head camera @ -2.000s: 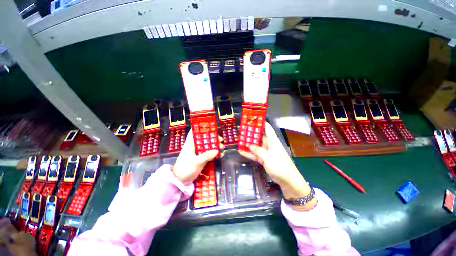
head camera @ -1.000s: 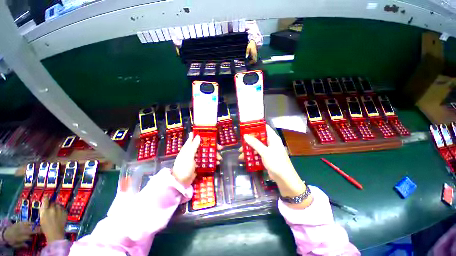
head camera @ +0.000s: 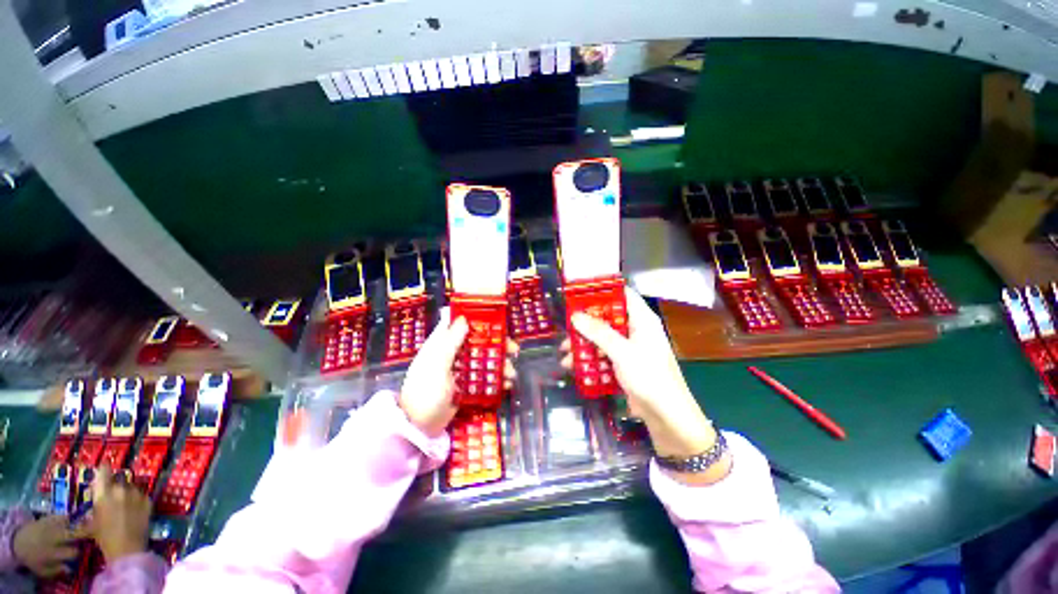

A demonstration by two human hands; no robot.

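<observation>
My left hand (head camera: 435, 377) holds an open red flip phone (head camera: 479, 250) upright, with its thumb on the keypad. My right hand (head camera: 632, 354) holds a second open red flip phone (head camera: 589, 226) beside it, thumb at the upper keypad. Both main displays glow white, with a dark oval above each. The two phones are apart. Below them a clear blister tray (head camera: 569, 478) holds a red phone (head camera: 475, 449) with its keypad showing. More open phones stand behind, one partly hidden by the left-hand phone.
Rows of open phones stand on a brown board (head camera: 743, 339) at right and at far left. A red pen (head camera: 796, 401), dark pen (head camera: 801, 480) and blue block (head camera: 946, 434) lie at right. Another person's hands (head camera: 120, 514) are at lower left. A metal shelf (head camera: 464, 49) crosses above.
Since the earliest frame, both phones have come lower and my right thumb has moved up its keypad. Another person's hands have appeared at lower left. Hands seen beyond the shelf one second ago are gone.
</observation>
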